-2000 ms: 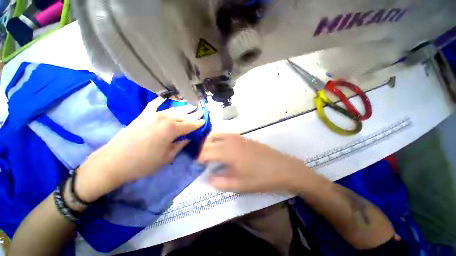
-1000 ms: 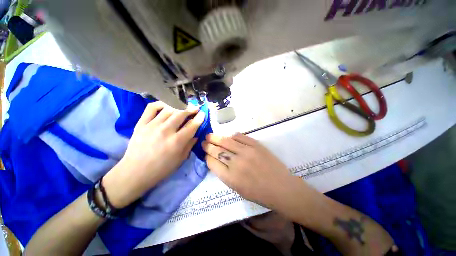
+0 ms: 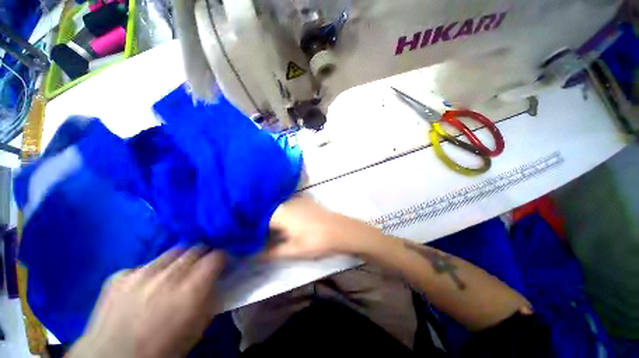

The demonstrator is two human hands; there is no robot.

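The bright blue garment piece (image 3: 210,168) lies bunched on the white sewing table, left of and reaching up to the presser foot and needle area (image 3: 305,117). A pale patch shows at its left. My left hand (image 3: 165,294) is blurred and lies against the lower edge of the cloth; its fingertips are partly hidden, so its hold is unclear. My right hand (image 3: 301,227) is at the cloth's lower right edge, its fingers hidden under or behind the cloth. The industrial lockstitch machine (image 3: 448,42) stands above the cloth.
Fabric scissors (image 3: 462,140) with red and yellow loops lie right of the needle. A ruler scale (image 3: 476,190) runs along the table's front edge. A lime-green tray (image 3: 90,77) with black and pink thread cones (image 3: 108,42) stands back left. More blue cloth (image 3: 546,273) hangs below the table at right.
The cloth is now bunched and folded over, covering most pale patches. My left hand has moved away from the needle, down and left. My right hand has moved slightly down and left. The view has shifted.
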